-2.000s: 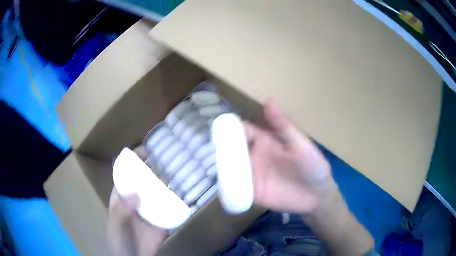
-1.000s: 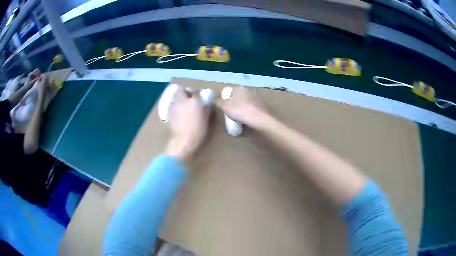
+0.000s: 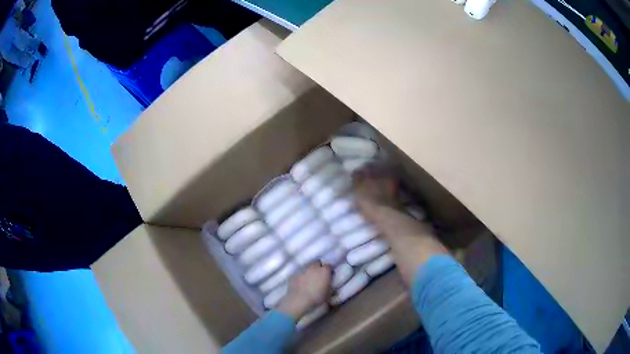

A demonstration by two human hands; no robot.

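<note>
White plastic shells [image 3: 293, 222] stand on edge in tight rows inside the open brown carton [image 3: 200, 138], with milky plastic liner [image 3: 231, 269] along the left side of the rows. My left hand [image 3: 309, 287] is down on the shells near the carton's near side, its fingers curled; its grip is hidden. My right hand [image 3: 376, 188] is blurred and reaches into the far right part of the rows; whether it grips a shell cannot be told.
The cardboard sheet [image 3: 483, 124] overhangs the carton at the upper right, with white shells [image 3: 478, 7] at its far edge. A yellow unit [image 3: 601, 32] is on the line beyond. Dark clothing of a person [image 3: 55, 200] is at left, over the blue floor [image 3: 62, 304].
The view has turned from the bench down to the carton. My hands have left the shells at the sheet's far edge and are now inside the carton.
</note>
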